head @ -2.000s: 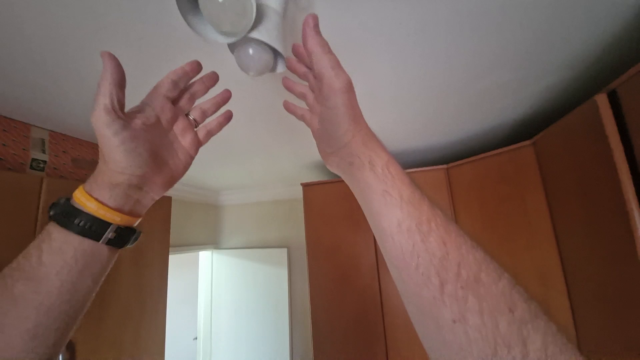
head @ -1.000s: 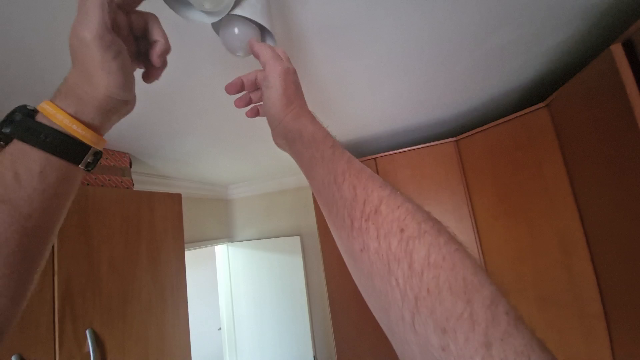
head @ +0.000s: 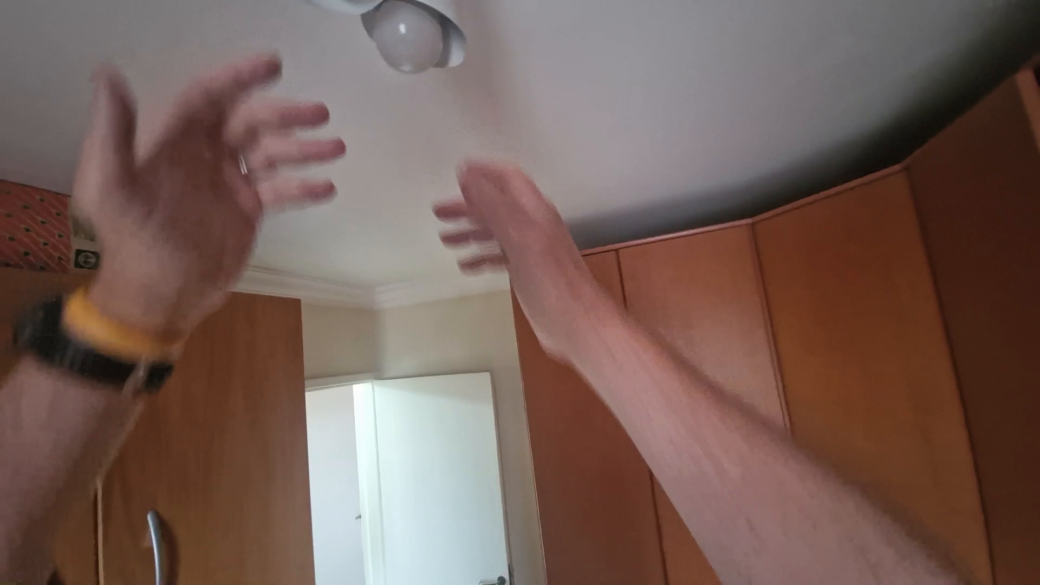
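A round, unlit frosted light bulb (head: 408, 39) sits in the white cup of a ceiling light fixture (head: 452, 45) at the top of the view, which cuts off the rest of the fixture. Below and left of it, my left hand (head: 191, 179) is raised with fingers spread and nothing in it; it wears a ring, an orange wristband and a black watch. My right hand (head: 516, 227) is held up below and right of the bulb, empty, fingers apart and somewhat blurred. Neither hand touches the bulb.
Tall wooden wardrobes (head: 853, 325) line the right side. Another wooden wardrobe (head: 219, 439) with a metal handle (head: 156, 548) stands at the left, a red patterned box (head: 34, 227) above it. Between them is an open white door (head: 435, 479).
My right hand, which was at the bulb a second ago, has come down away from it. My left hand's fingers have spread from a curled pose.
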